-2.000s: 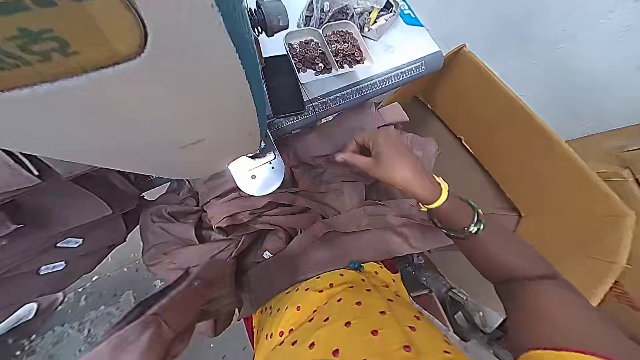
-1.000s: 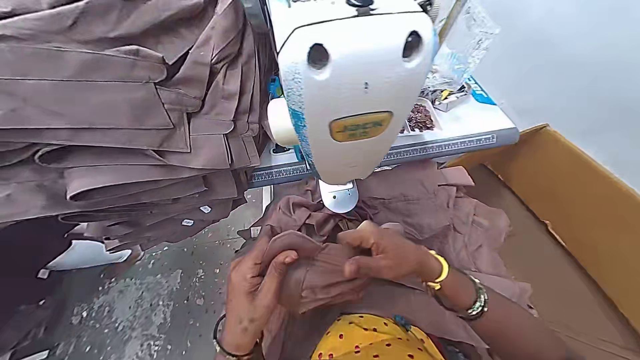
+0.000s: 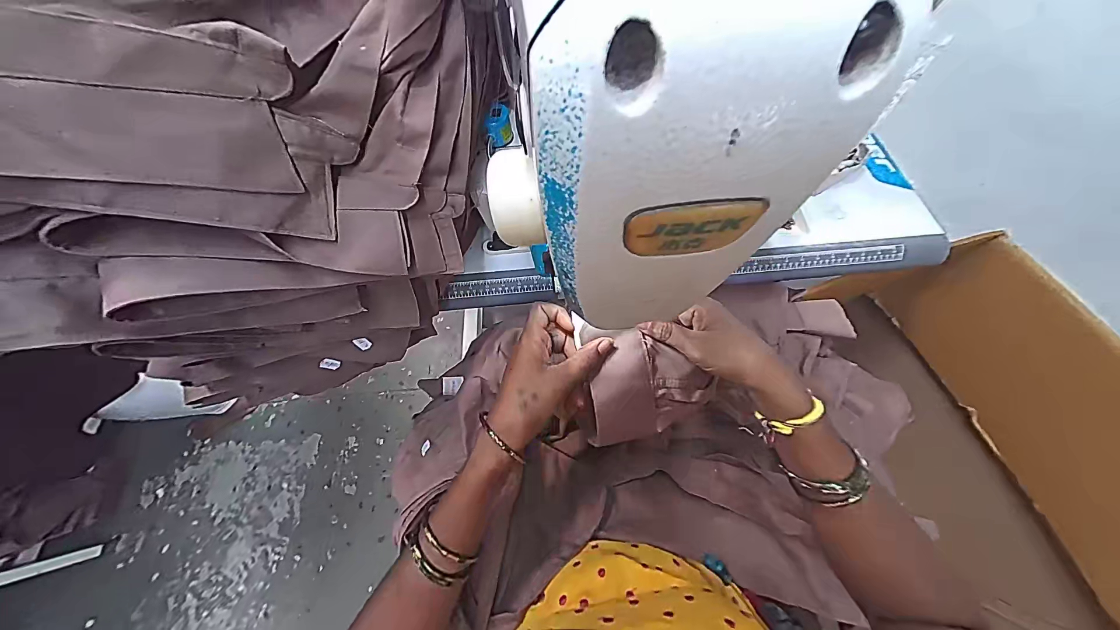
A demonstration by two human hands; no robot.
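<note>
A brown fabric garment is stretched between my hands under the head of a white Jack sewing machine. My left hand pinches the left edge of a folded band of it between thumb and fingers. My right hand grips the same piece on the right, beside a seam. Both hands are close to the machine's lower end, which hides the exact stitching or fastening spot. More of the brown cloth spreads over my lap and to the right.
A tall stack of brown garments stands at the left. The machine's table edge bears a printed ruler. A cardboard box lies at the right, with brown cloth reaching over it. The floor below left is speckled.
My left hand, out of view two seconds ago, now holds the cloth. Both hands have moved up to the machine head with the garment since one second ago. The view has shifted.
</note>
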